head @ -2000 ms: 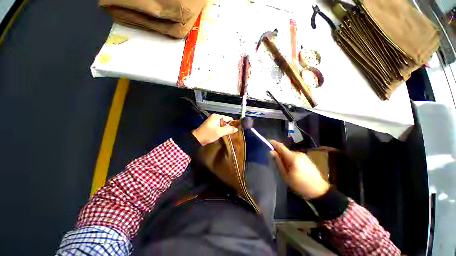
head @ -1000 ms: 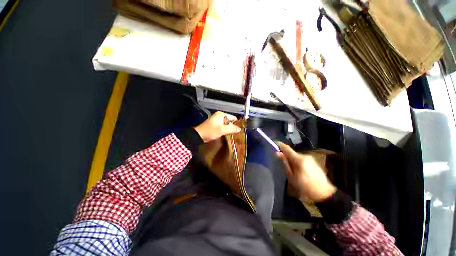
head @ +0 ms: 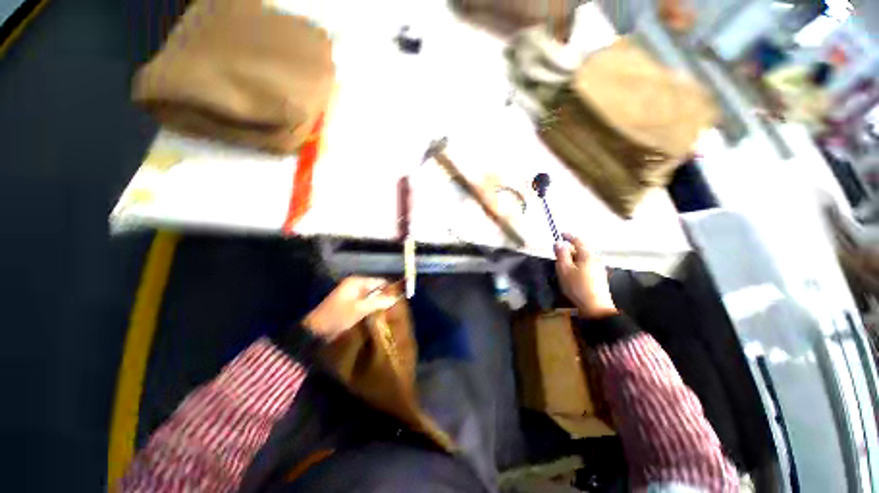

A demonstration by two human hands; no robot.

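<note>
My left hand point(head: 352, 306) holds the top edge of a brown bag panel point(head: 381, 371) over my lap. The panel's top is at the tip of the narrow bar point(head: 409, 267), which juts from the table edge. My right hand point(head: 582, 273) is closed on the handle of a small hammer point(head: 545, 197) at the table's right front edge; its dark head points away from me. A claw hammer point(head: 477, 195) with a wooden handle lies mid-table. The frame is blurred, and any small part in my left fingertips cannot be made out.
A brown stack point(head: 246, 77) sits at the table's left, beside a red tape strip point(head: 305, 178). Another brown stack point(head: 626, 116) is at the right. A small black item point(head: 409, 40) lies far mid-table. A cardboard box point(head: 554, 371) is below the table.
My right hand has moved the small hammer away from the bar tip, right and up to the table edge. My left hand still holds the panel. The view has shifted, showing more of the table's far side.
</note>
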